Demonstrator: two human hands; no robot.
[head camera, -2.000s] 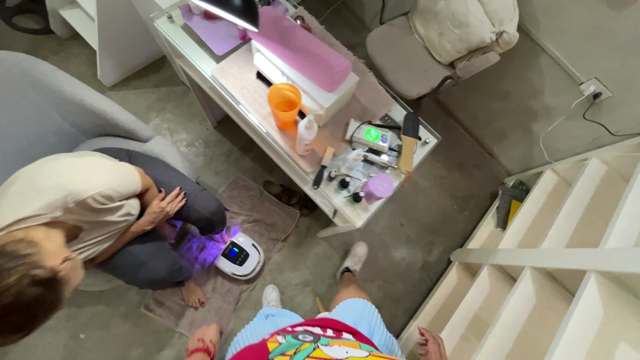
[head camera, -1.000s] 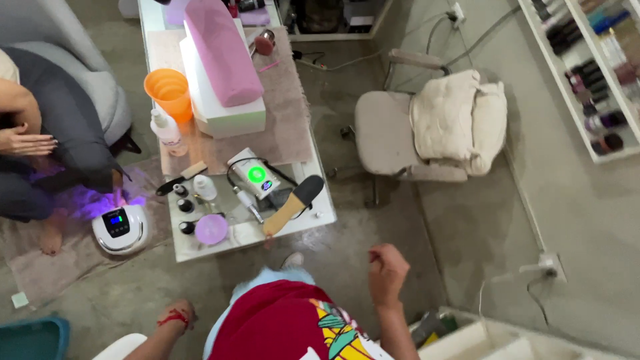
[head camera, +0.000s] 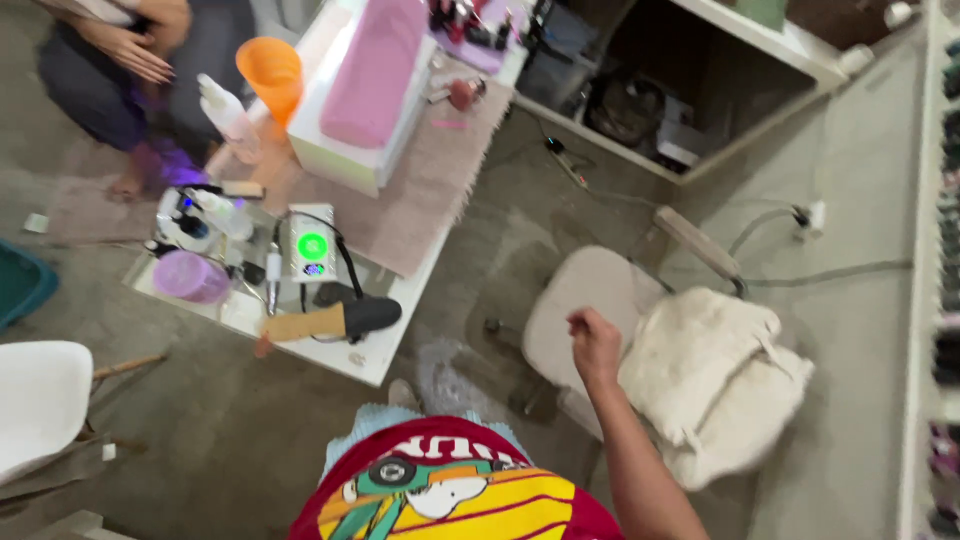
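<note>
My right hand (head camera: 596, 341) is raised in front of me, over the seat of a beige office chair (head camera: 581, 300), with its fingers loosely curled; whether anything is inside them is hidden. My left hand is out of view. To the left of my right hand, a foot file (head camera: 322, 319) with a wooden handle lies at the near end of the white table (head camera: 375, 367). Beside it are a nail drill machine (head camera: 311, 244) with a green light, its handpiece (head camera: 273, 277) and a purple container (head camera: 190, 276). An orange cup (head camera: 271, 75) and a pump bottle (head camera: 227, 120) stand farther back.
A pink armrest cushion (head camera: 375, 71) lies on a white box. A seated person (head camera: 142, 56) is at upper left. A white chair (head camera: 41, 405) and a teal basin (head camera: 22, 285) stand at left. A cushion (head camera: 705, 382) rests on the office chair, near a power strip (head camera: 566, 165).
The view has swung right and come closer to the table and office chair. My left hand, at the bottom left in the earlier frames, has left the view.
</note>
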